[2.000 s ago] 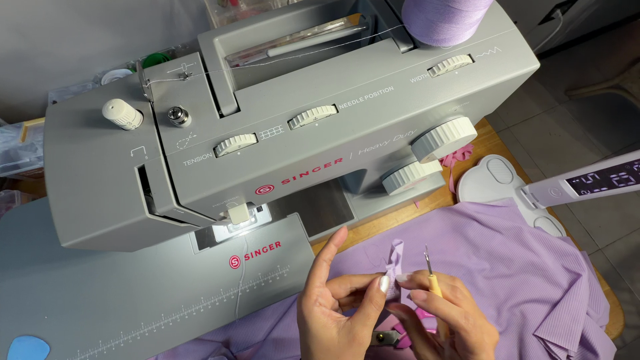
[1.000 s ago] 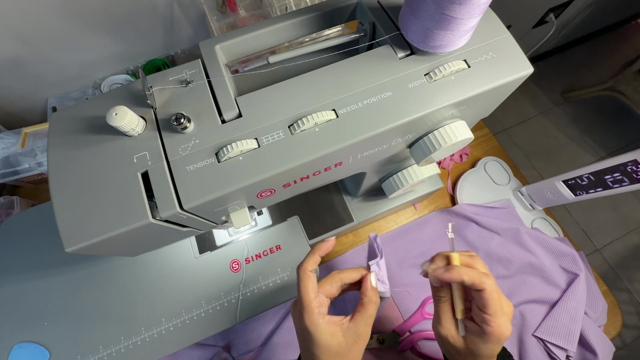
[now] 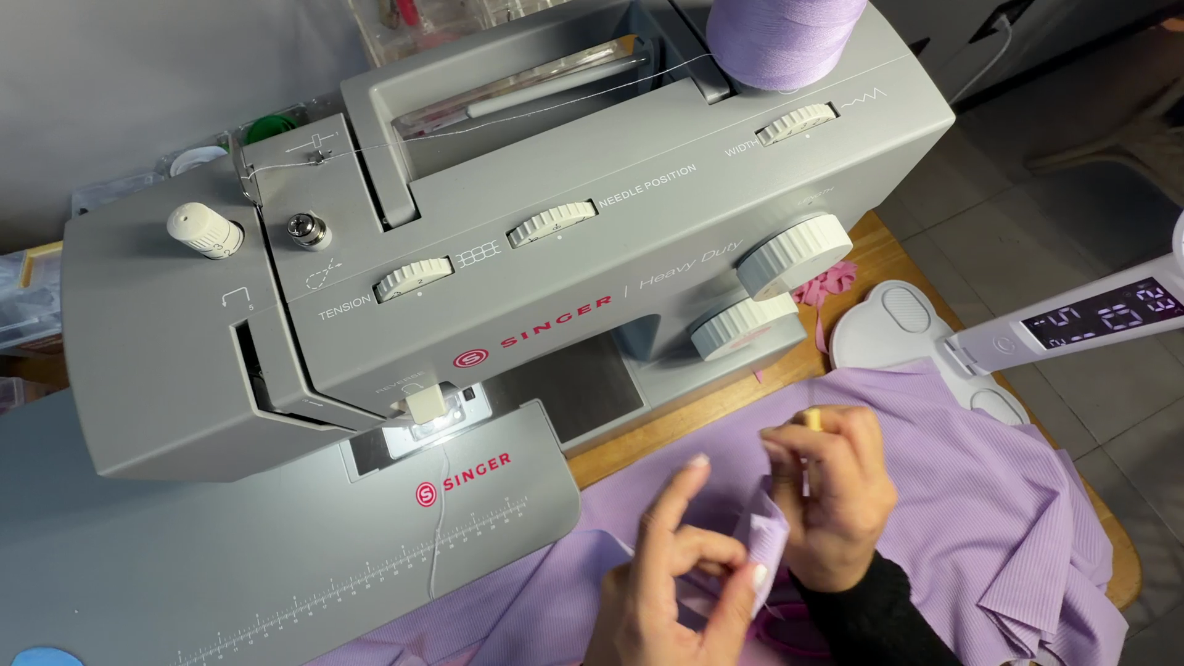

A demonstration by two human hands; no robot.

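My left hand (image 3: 689, 573) pinches a folded edge of lilac ribbed fabric (image 3: 766, 546) between thumb and finger, its index finger raised. Close beside it, my right hand (image 3: 832, 490) is closed on a seam ripper, whose yellow handle (image 3: 813, 420) shows at the top of the fist; its tip is hidden. The right fingertips are near the top of the folded edge; whether they touch it cannot be told. Pink scissors (image 3: 791, 629) lie partly hidden below the hands. More lilac fabric (image 3: 962, 481) spreads over the wooden table.
A grey Singer sewing machine (image 3: 555, 277) with its light on stands behind the hands, its extension table (image 3: 277, 555) at the left. A lilac thread cone (image 3: 786, 37) sits on top. At the right are a white lamp (image 3: 925, 342) and pink scraps (image 3: 828, 282).
The right hand has moved back beside the left and the folded fabric, after being apart from them one second ago. The seam ripper has turned in the hand; its metal end no longer shows.
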